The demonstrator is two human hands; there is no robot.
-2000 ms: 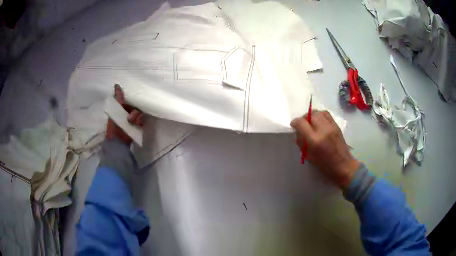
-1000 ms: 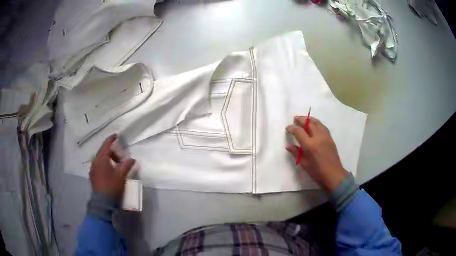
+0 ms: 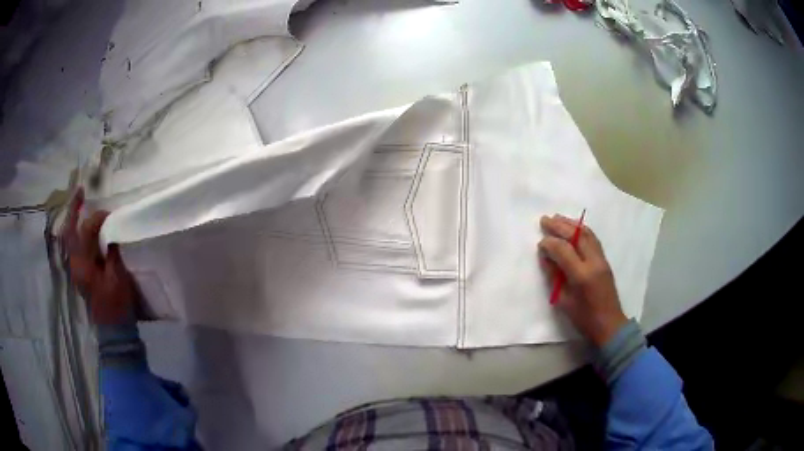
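A large white garment panel (image 3: 520, 176) lies across the table in front of me, its upper left part raised in a fold. A pocket with a pointed flap (image 3: 436, 211) and a double dark yoke seam show on it. My left hand (image 3: 97, 255) is at the panel's left end, holding its raised edge. The pale template (image 3: 157, 295) shows beside that hand, partly hard to tell from the cloth. My right hand (image 3: 577, 273) rests over the right part of the panel and holds a thin red pencil (image 3: 558, 286).
More white panels (image 3: 203, 106) lie at the far left. Bundled cloth (image 3: 66, 352) hangs at the left. Crumpled scraps (image 3: 679, 62) and a bit of red handle (image 3: 573, 4) are at the far right. The table's curved edge (image 3: 705, 286) is at the near right.
The panel has come nearer and lies lower in view. Its folded left part has been opened out leftward with my left hand. My right hand still holds the pencil.
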